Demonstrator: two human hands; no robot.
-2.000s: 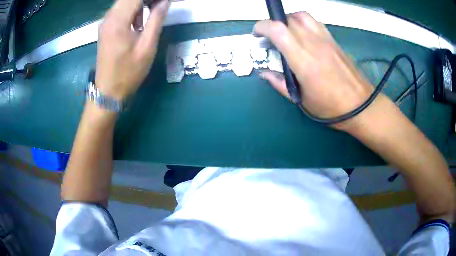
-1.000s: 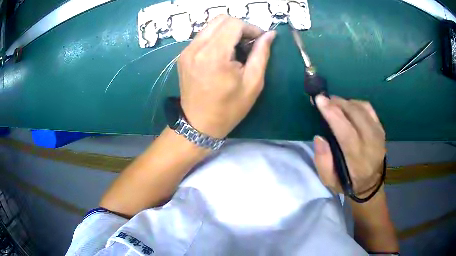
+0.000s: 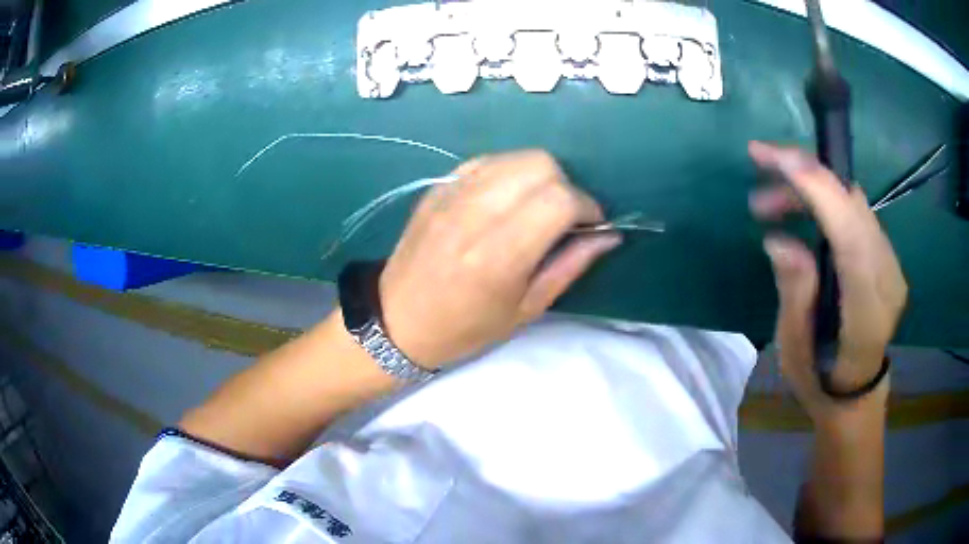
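Note:
The multi-gang assembly (image 3: pixel 538 53), a flat grey-white strip with a lobed lower edge, lies on the green surface at the top middle. My left hand (image 3: pixel 494 250) is below it, closed on thin silvery solder wire (image 3: pixel 367 137). Loose wire ends trail to the left and short ends stick out at the right of the fingertips. My right hand (image 3: pixel 839 260) is at the right with the soldering iron (image 3: pixel 832 138) lying across the palm, thumb and fingers spread. The iron's metal tip points up, clear of the strip. Neither hand touches the strip.
Tweezers (image 3: pixel 908 179) lie at the right, beyond my right hand. A dark block (image 3: pixel 963 159) is cut off at the right edge. A pale rail (image 3: pixel 138 29) curves along the top. A blue bin or stool (image 3: pixel 122 267) shows below the bench at the left.
My left hand has moved down, away from the strip, with the wire. My right hand has moved right and up, and its fingers have spread. The strip now sits farther right and lower in view.

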